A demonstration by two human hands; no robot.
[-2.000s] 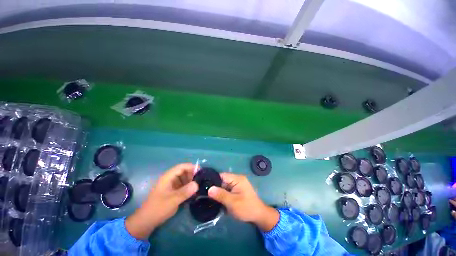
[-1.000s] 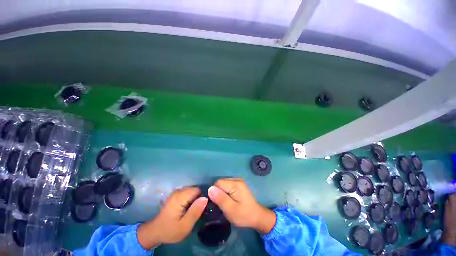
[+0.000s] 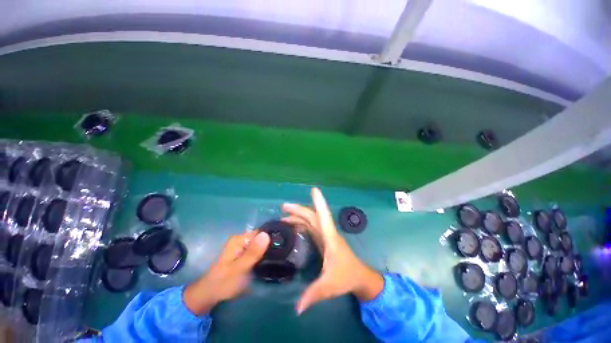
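My left hand (image 3: 231,269) is shut on a round black piece (image 3: 279,240), thumb on its upper face, in front of me. Below it a second black round housing (image 3: 275,270) shows, with clear film around it; whether the two touch, I cannot tell. My right hand (image 3: 329,258) is open just right of these pieces, fingers spread, slightly blurred, holding nothing that shows. A small matt black disc with a central ring (image 3: 352,220) lies alone on the bench beyond my right hand.
Black shells lie in a pile (image 3: 123,252) at left and in a large group (image 3: 491,248) at right. A clear blister tray (image 3: 74,221) stands far left. Wrapped discs (image 3: 175,139) sit on the green strip (image 3: 268,147). A white post (image 3: 509,157) slants in from the right.
My right hand has come off the black piece and opened, fingers spread upward. My left hand has moved slightly up with the piece, whose upper face now shows.
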